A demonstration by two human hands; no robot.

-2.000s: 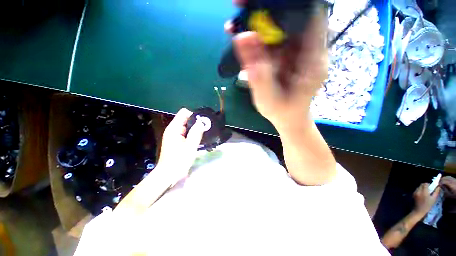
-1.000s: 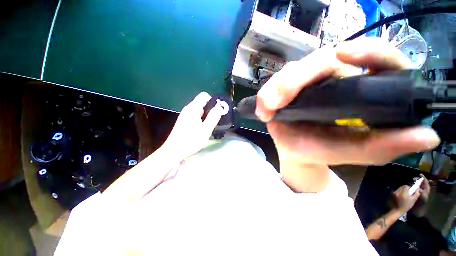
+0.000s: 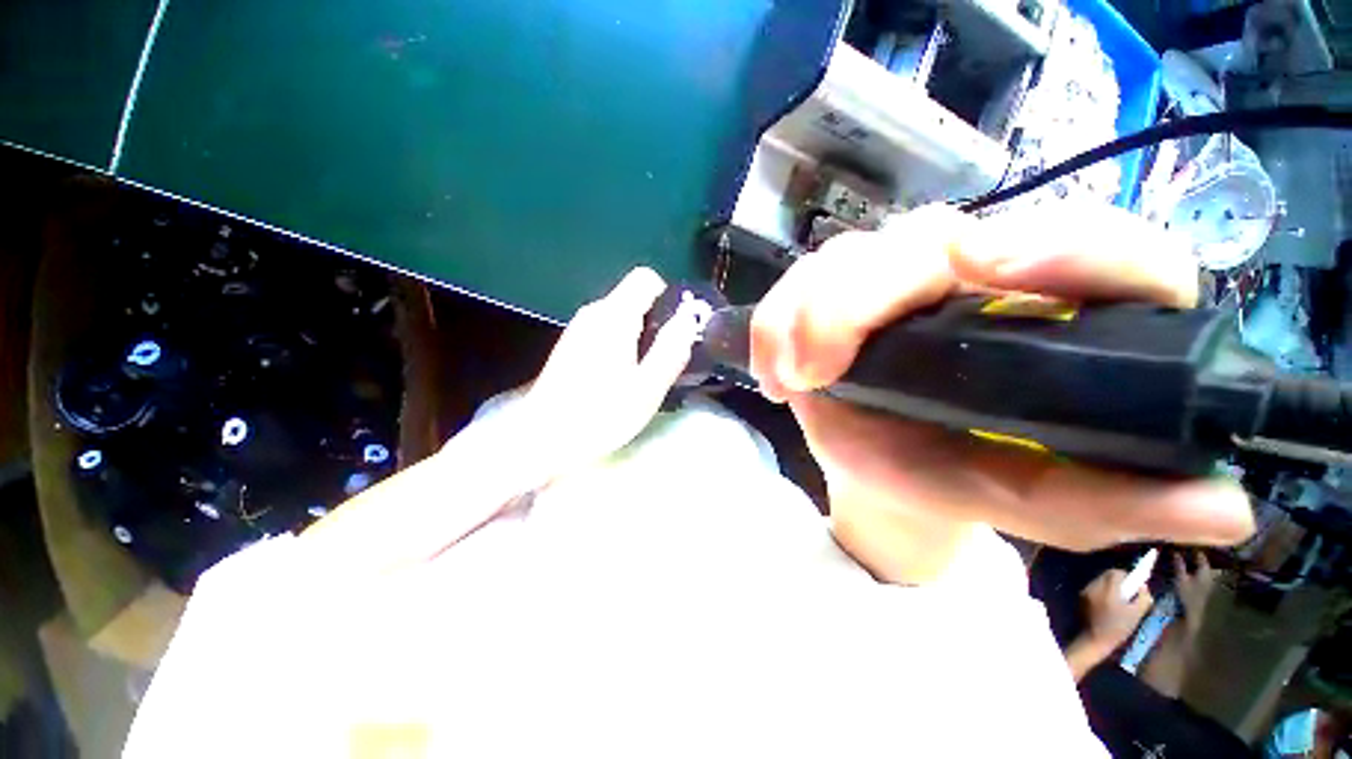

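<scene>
My left hand (image 3: 601,363) holds a round black plastic housing (image 3: 670,323) at the bench's front edge. A small white plastic part (image 3: 696,310) sits on the housing by my left fingertips. My right hand (image 3: 875,326) is wrapped around a black electric screwdriver (image 3: 1068,371) with yellow labels, lying roughly level. Its narrow end points left and meets the housing beside the white part. The exact contact of the tip is too blurred to tell.
The green bench (image 3: 445,134) spans the top. A pale screw feeder (image 3: 890,134) stands behind my right hand. A blue tray (image 3: 1139,74) of white parts and larger white parts (image 3: 1223,200) lie beyond. A carton (image 3: 57,512) of black housings is lower left. Another person's hands (image 3: 1115,605) are lower right.
The screwdriver has come in from the right and its tip end now reaches the housing. The feeder has come into view. My left hand still holds the housing.
</scene>
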